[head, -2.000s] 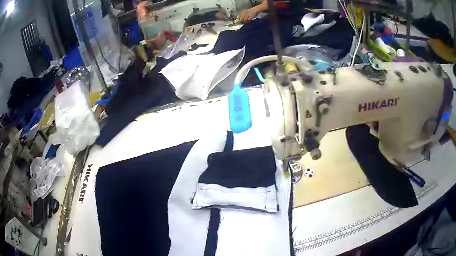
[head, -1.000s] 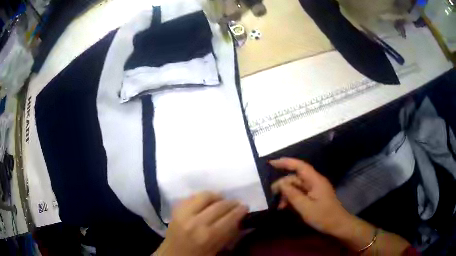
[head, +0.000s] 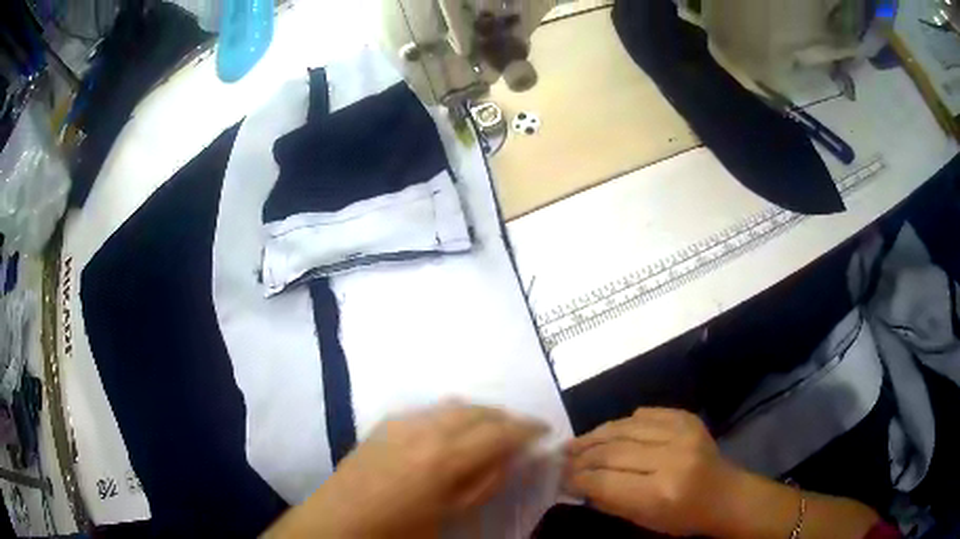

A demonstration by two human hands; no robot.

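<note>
The pale panel [head: 432, 347] lies on the machine table with its right edge running up to the presser foot [head: 463, 108]. A dark pocket piece with a pale band [head: 363, 242] lies on it, and a narrow dark strip [head: 335, 368] runs down below. Dark outer fabric [head: 158, 305] shows at the left. My left hand [head: 442, 463] is blurred and lies over the panel's lower end; its grip is unclear. My right hand [head: 647, 468] pinches the panel's lower right edge at the table's front.
The machine head [head: 495, 42] stands at top centre. A curved dark piece [head: 726, 126] and blue-handled snips [head: 826, 137] lie at right, beyond a printed ruler [head: 674, 263]. A blue lamp [head: 244, 37] is top left. Grey and navy pieces [head: 905, 316] are heaped at right.
Both hands have entered since the oldest frame. Since one second ago, my right hand has closed on the panel's edge, and my left hand has moved right towards it. The view has shifted slightly.
</note>
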